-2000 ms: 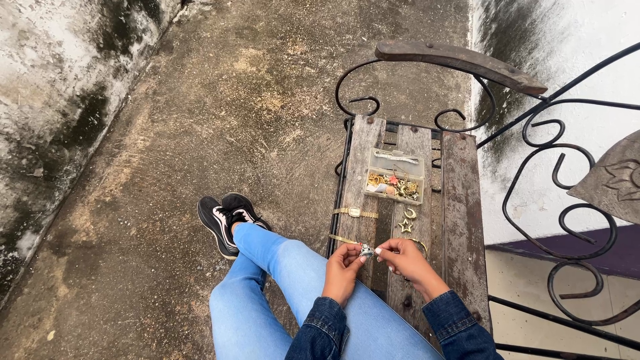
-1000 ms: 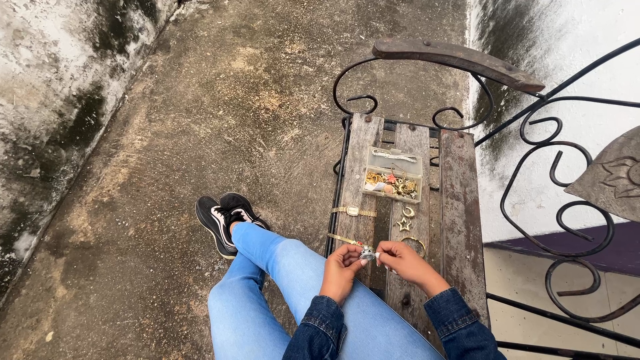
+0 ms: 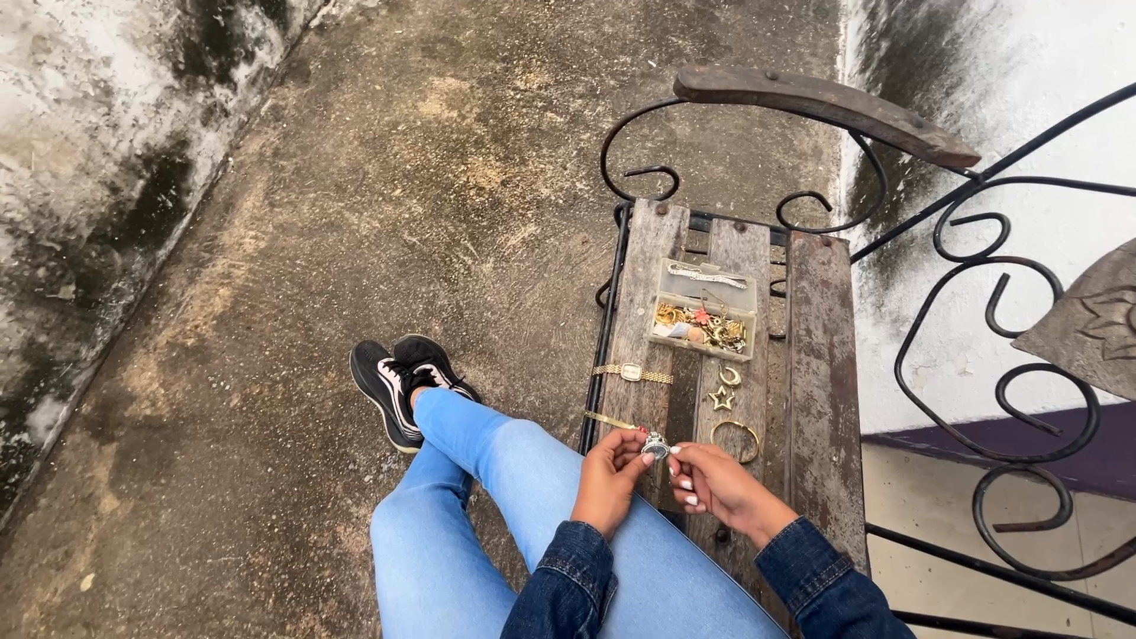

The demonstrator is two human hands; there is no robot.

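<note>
A small silver-coloured piece of jewellery (image 3: pixel 655 446) is pinched by my left hand (image 3: pixel 611 479), and the fingertips of my right hand (image 3: pixel 723 486) close on its right side. Past the left fingers, a thin gold-coloured band (image 3: pixel 611 419) lies on the bench slats. A gold-coloured wristwatch (image 3: pixel 631 373) lies farther up. Right of it are a crescent-shaped gold piece (image 3: pixel 729 376), a star-shaped one (image 3: pixel 721 398) and a round bangle (image 3: pixel 735 440). An open clear plastic box (image 3: pixel 658 338) holds mixed jewellery, with a silvery chain (image 3: pixel 707 276) in its lid.
I sit on a weathered wooden bench (image 3: pixel 824 373) with a curved armrest (image 3: pixel 825 106) and black iron scrollwork (image 3: pixel 985 262) at the right. My crossed legs in jeans (image 3: pixel 532 470) and black shoes (image 3: pixel 390 390) extend over the concrete floor (image 3: pixel 266 355). Stained walls stand on both sides.
</note>
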